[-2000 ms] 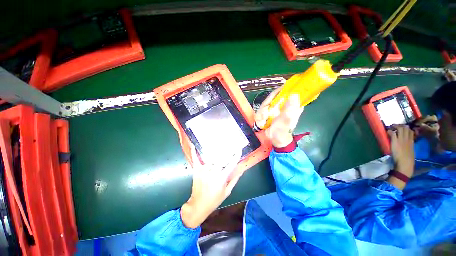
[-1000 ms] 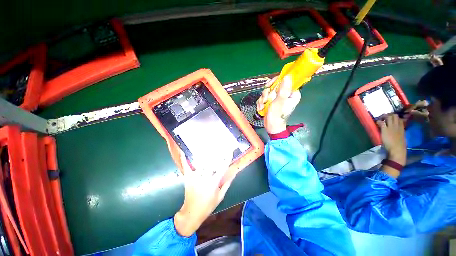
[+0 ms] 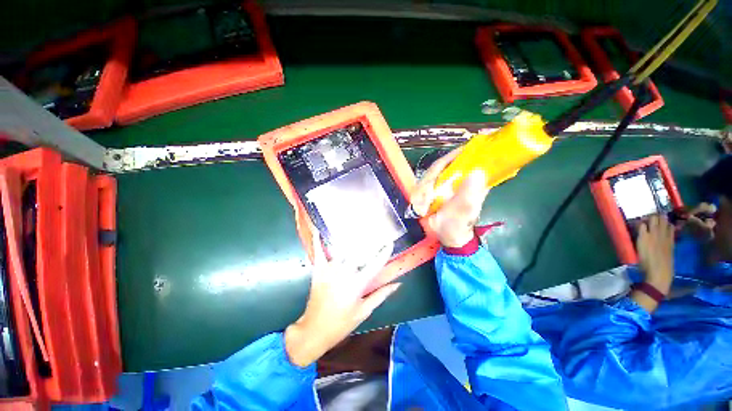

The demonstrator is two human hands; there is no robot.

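Note:
An opened tablet (image 3: 327, 158) with a glaring pale battery (image 3: 357, 210) lies in a red-orange foam frame (image 3: 286, 186) on the green bench. My left hand (image 3: 341, 290) lies over the frame's near edge and the battery's lower end, fingers spread. My right hand (image 3: 459, 201) grips the yellow electric screwdriver (image 3: 499, 152). Its tip points down-left at the tablet's right edge; the exact contact point is too small to tell. A round dish (image 3: 432, 160) is partly hidden behind the right hand.
Stacked red frames (image 3: 76, 281) stand at the left bench edge. More framed tablets (image 3: 539, 63) lie on the belt behind the worn white rail (image 3: 189, 156). A black cord (image 3: 563, 210) loops down at right. Another person (image 3: 658, 249) in blue works on a framed tablet at right.
A second ago the screwdriver tip was over the dish; now it is at the tablet's right edge. The view has shifted, and the bench and belt items appear further right.

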